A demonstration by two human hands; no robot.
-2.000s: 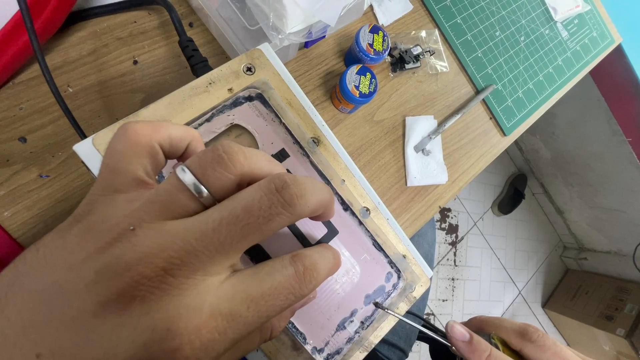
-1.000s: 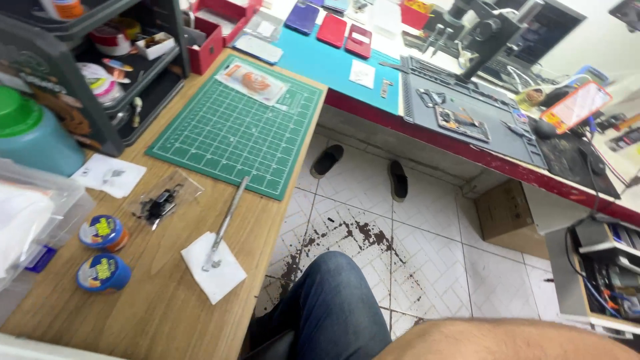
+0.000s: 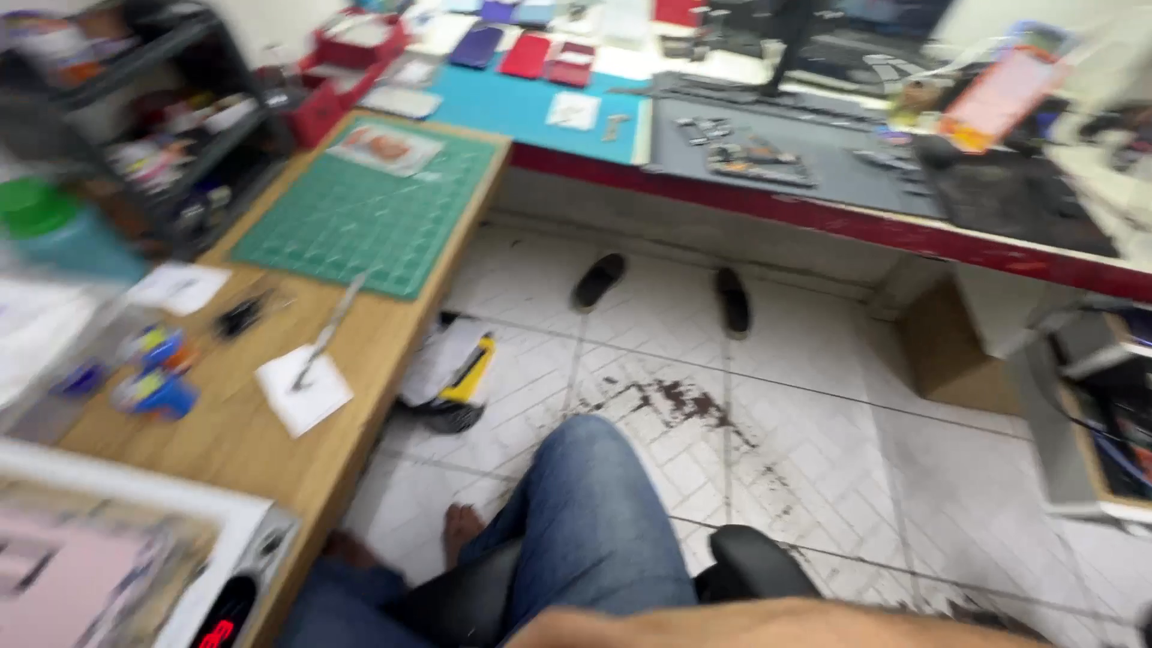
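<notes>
Neither of my hands shows; only a blurred forearm crosses the bottom edge. At the lower left, a pink panel (image 3: 76, 576) lies in its frame on a white device (image 3: 243, 504) with a lit red display. Beyond it on the wooden table stand two small blue-lidded jars (image 3: 157, 391), blurred. A thin metal tool (image 3: 331, 328) rests with one end on a white paper square (image 3: 315, 396) and the other at the green cutting mat (image 3: 360, 220). Small dark parts (image 3: 241, 315) lie beside another piece of paper (image 3: 180, 286).
A second bench with a red edge (image 3: 810, 216) crosses the back, holding a grey mat (image 3: 747, 117) with phone parts. Two dark shoes (image 3: 600, 281) lie on the tiled floor. A cardboard box (image 3: 958, 351) stands under the bench. A dark shelf (image 3: 153, 90) is at upper left.
The view has swung right, away from the pink panel. Two seconds ago my left hand was over the panel and my right hand held a thin tool at its edge; both are now out of view.
</notes>
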